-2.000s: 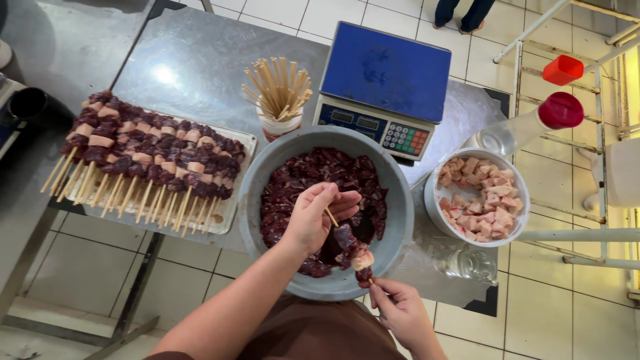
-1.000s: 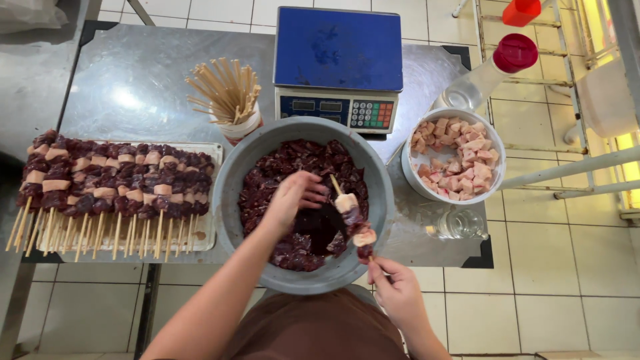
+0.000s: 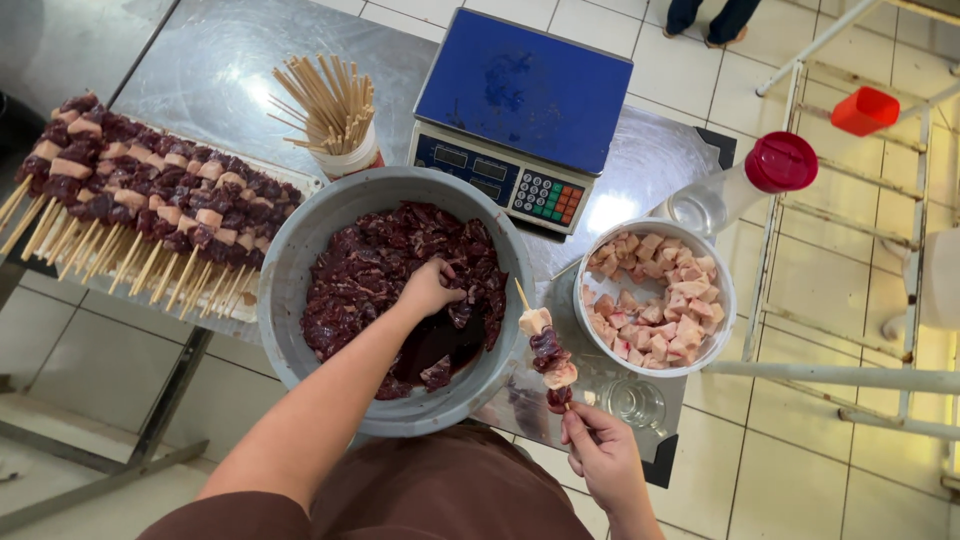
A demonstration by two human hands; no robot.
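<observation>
My right hand [image 3: 600, 448] grips the lower end of a wooden skewer threaded with dark red meat and pale fatty cubes [image 3: 553, 356], its bare tip pointing up. My left hand [image 3: 435, 291] reaches into the grey plastic basin [image 3: 281, 300], its fingertips closed on a piece of dark raw meat at the right side of the heap [image 3: 367, 262]. Dark liquid pools at the basin's bottom. To the right, a white round tub [image 3: 583, 315] holds pale fatty cubes [image 3: 679, 300]. Filled skewers [image 3: 150, 187] lie on a white tray [image 3: 311, 184] at the left.
Bare wooden skewers [image 3: 330, 101] stand in a white cup [image 3: 352, 159] behind the basin, beside a blue-topped digital scale [image 3: 525, 82]. A clear jug with a red lid [image 3: 705, 202] and a glass mug [image 3: 636, 405] flank the tub. A person's legs [image 3: 705, 19] show beyond the metal table [image 3: 217, 52].
The skewer and my right hand have moved right, out from over the basin. My left hand, earlier at the skewer, is now down in the meat. A second pale cube tops the skewer since the first frame.
</observation>
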